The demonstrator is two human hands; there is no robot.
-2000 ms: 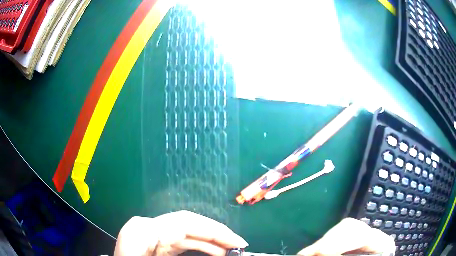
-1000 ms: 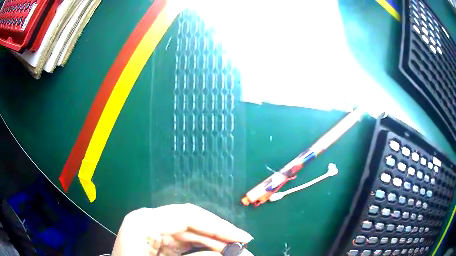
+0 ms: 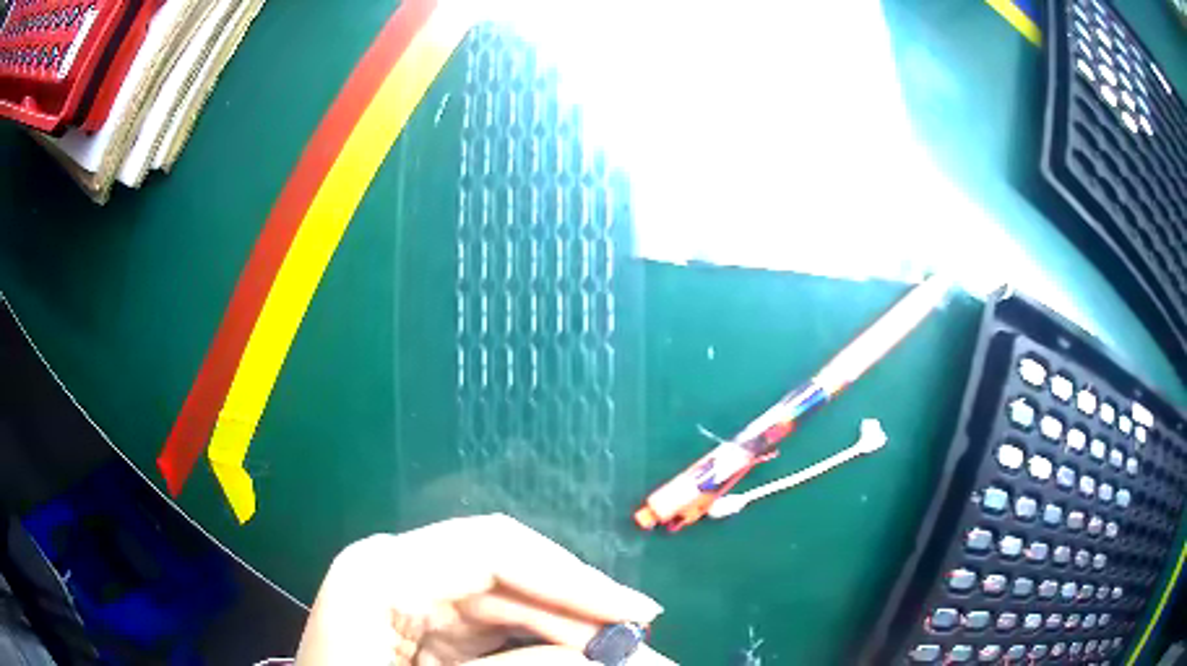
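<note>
My left hand (image 3: 469, 592) is at the bottom edge, partly cut off. It pinches a small dark oblong component (image 3: 614, 641) between thumb and fingertips. My right hand is not in view. A clear die-cut adhesive sheet (image 3: 536, 286) with rows of small oblong outlines lies flat on the green mat (image 3: 729, 325), just beyond my left hand. A black component tray (image 3: 1028, 520) is at the right, many of its oval pockets holding small silvery parts.
A pen (image 3: 794, 406) and a white cotton swab (image 3: 807, 471) lie between sheet and tray. A glaring white sheet (image 3: 768, 130) is beyond. A second black tray (image 3: 1119, 156) is far right. Red and yellow tape (image 3: 293, 260), stacked papers (image 3: 169, 98) and a red tray (image 3: 52, 59) are left.
My right hand, seen at the lower right two seconds ago, has left the picture. My left hand still holds the component, now tilted with its dark face showing. The view has shifted slightly.
</note>
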